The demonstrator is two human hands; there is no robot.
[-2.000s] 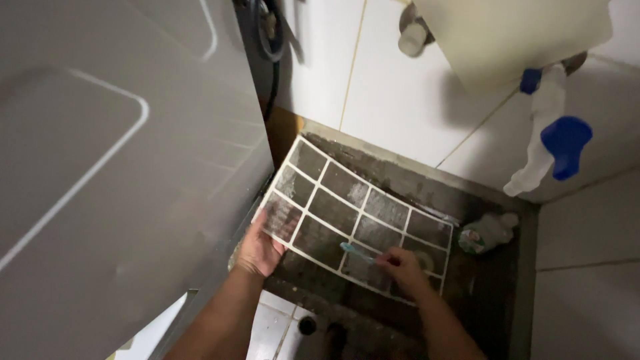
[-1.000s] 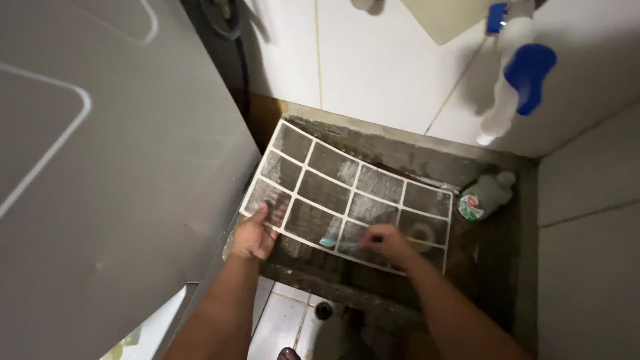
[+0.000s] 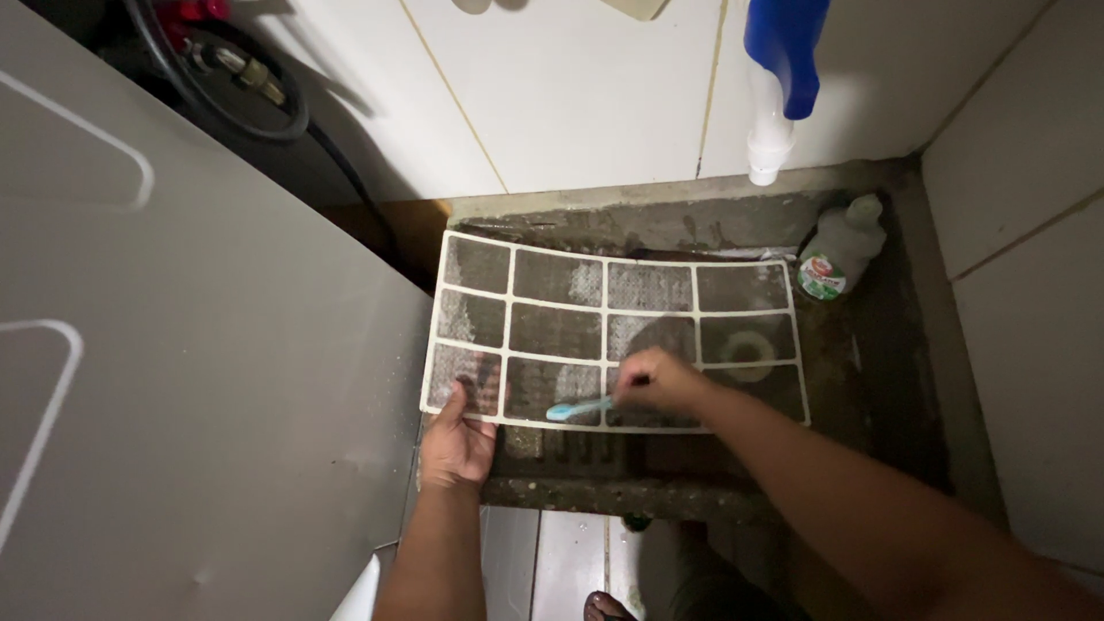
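A mesh air filter with a white plastic grid frame lies slightly bowed over a concrete wash basin. My left hand grips its near left corner, thumb on top and fingers beneath, showing through the mesh. My right hand is closed around a light blue toothbrush, whose head is over the mesh in the near row, left of the hand. Whitish wet patches or suds show on several mesh panels. The bristles are too small to make out.
A clear plastic bottle with a green label leans at the basin's back right. A blue and white faucet hangs above. A grey appliance panel borders the left, with a black hose behind. White tiles line the wall.
The toothbrush and my right hand have shifted over the near row of the mesh. My left hand still holds the left corner. The view has also turned and moved closer.
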